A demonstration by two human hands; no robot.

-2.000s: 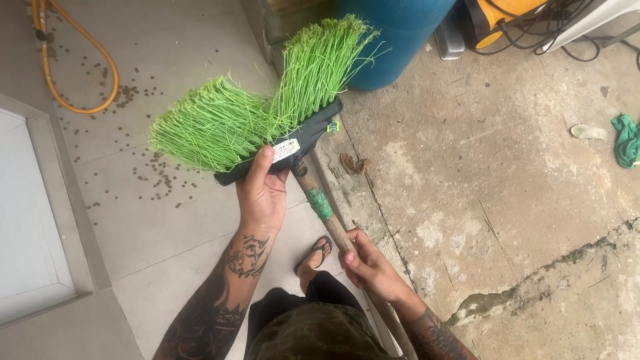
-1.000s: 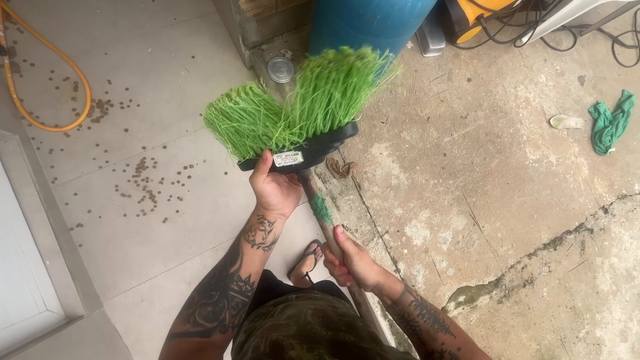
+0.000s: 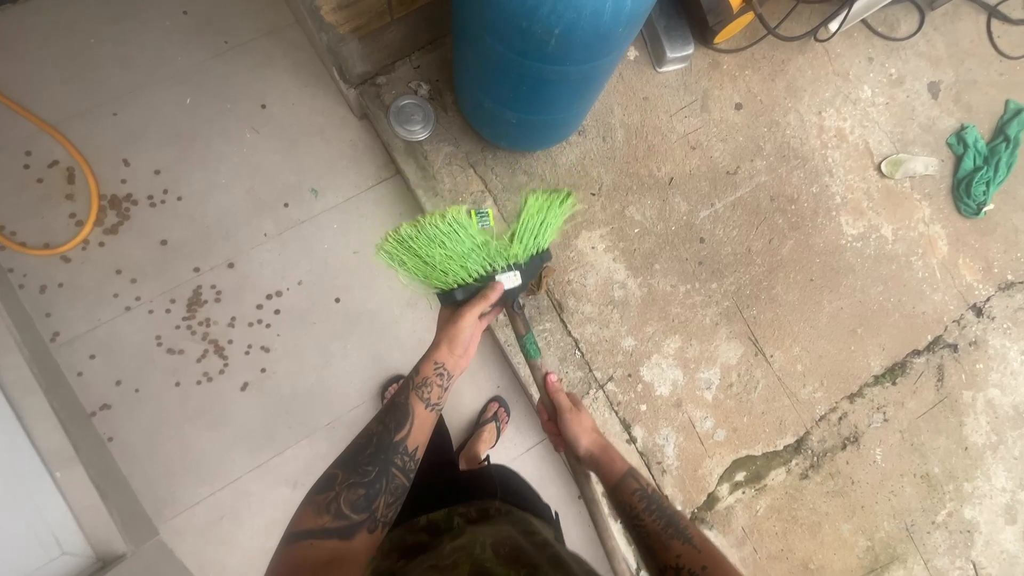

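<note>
A broom with green bristles (image 3: 444,248) and a black head is held up, its bristles pointing away from me. My left hand (image 3: 466,324) grips the black head, the thumb beside a white label (image 3: 509,279). Lower down, my right hand (image 3: 570,420) is closed around the wooden broom handle (image 3: 594,508). A green wrap (image 3: 530,346) circles the handle between the two hands. Small brown pellets (image 3: 196,320) lie scattered over the tiled floor to the left.
A blue plastic barrel (image 3: 544,72) stands ahead, beside a round metal lid or tin (image 3: 411,118). An orange hose (image 3: 90,188) curves at the left. Green cloth (image 3: 984,164) lies on cracked concrete (image 3: 800,320) at the right. Dark cables (image 3: 800,36) run along the top right.
The bristles have moved away from the barrel's front, and the broom head is lower in view. Both hands keep their hold. The metal lid or tin, partly covered before, now shows fully.
</note>
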